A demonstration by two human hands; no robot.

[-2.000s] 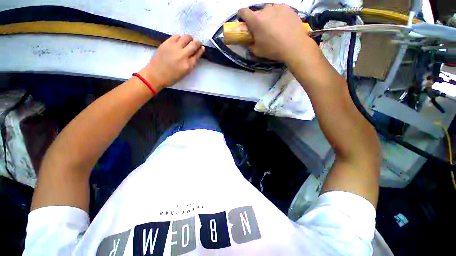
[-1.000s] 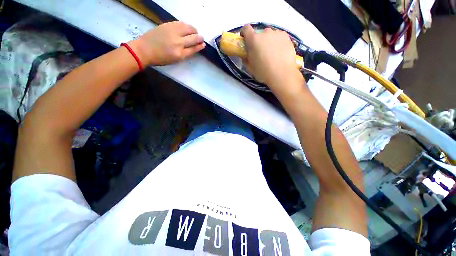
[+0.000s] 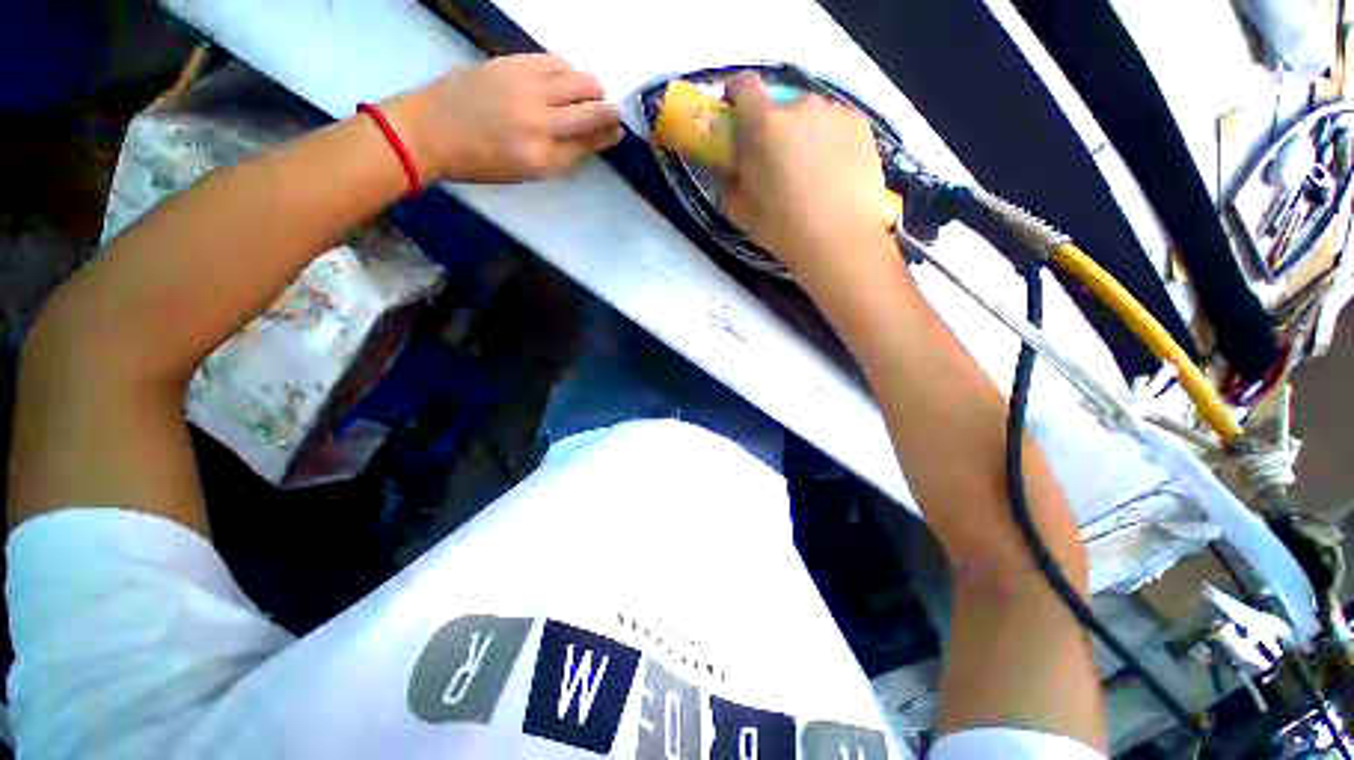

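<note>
My right hand (image 3: 809, 164) is closed around the wooden handle of the iron (image 3: 695, 128). The iron's dark soleplate rests on a black fabric strip (image 3: 642, 166) on the white-covered table, its tip pointing left. My left hand (image 3: 520, 119), with a red band at the wrist, lies at the strip just left of the iron's tip. Its fingers are bent and together; their tips touch or nearly touch the strip. Whether they pinch it cannot be seen. The yellow template strip is not visible.
Wide black strips (image 3: 980, 126) lie across the far side of the white table (image 3: 713, 319). A yellow hose (image 3: 1136, 315) and a black cable (image 3: 1019, 431) run from the iron toward the lower right. A stained pale box (image 3: 305, 356) stands below left. A tray of small items (image 3: 1307, 186) is far right.
The view has turned, so the table now slopes down to the right and more far black strips show. The yellow strip has left view. Both hands stay near the iron, which remains gripped.
</note>
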